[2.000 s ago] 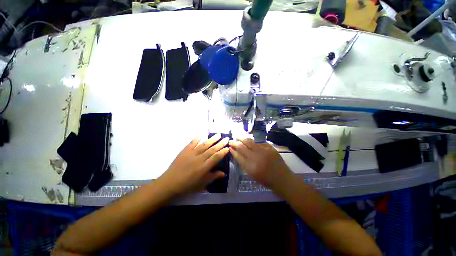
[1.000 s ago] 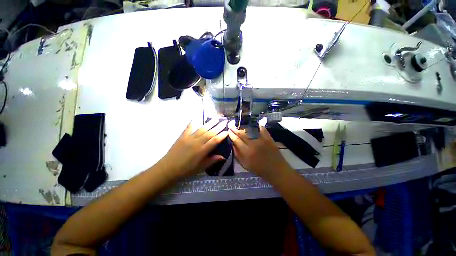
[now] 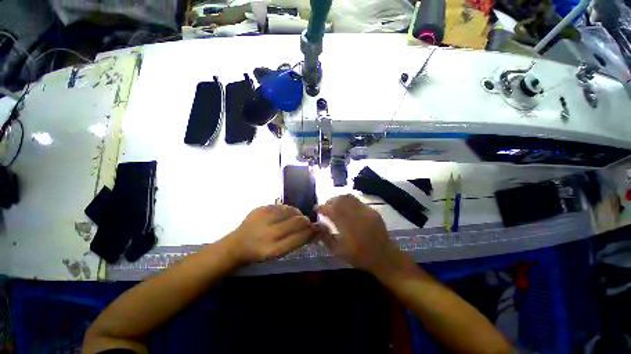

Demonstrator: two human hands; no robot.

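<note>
A black fabric panel (image 3: 299, 188) lies on the white bed just left of and below the brightly lit presser foot area. My left hand (image 3: 278, 231) has its fingers curled on the panel's near end. My right hand (image 3: 351, 225) is beside it, slightly blurred, with its fingertips meeting my left fingertips at the panel's near right corner. The near end of the panel is hidden by my fingers. The sewing machine head (image 3: 443, 104) stands above, with the presser foot (image 3: 338, 171) under its left end.
Black strips (image 3: 394, 196) lie right of the needle, then a yellowish tool (image 3: 450, 201) and a dark rectangular item (image 3: 529, 203). Two sewn pieces (image 3: 205, 113) lie behind left. A black panel stack (image 3: 124, 211) is at left. A blue round part (image 3: 283, 90) hangs beside the head.
Both hands have moved toward the table's front edge, away from the needle. The panel now shows uncovered between hands and machine. The left fingers have gone from spread flat to curled.
</note>
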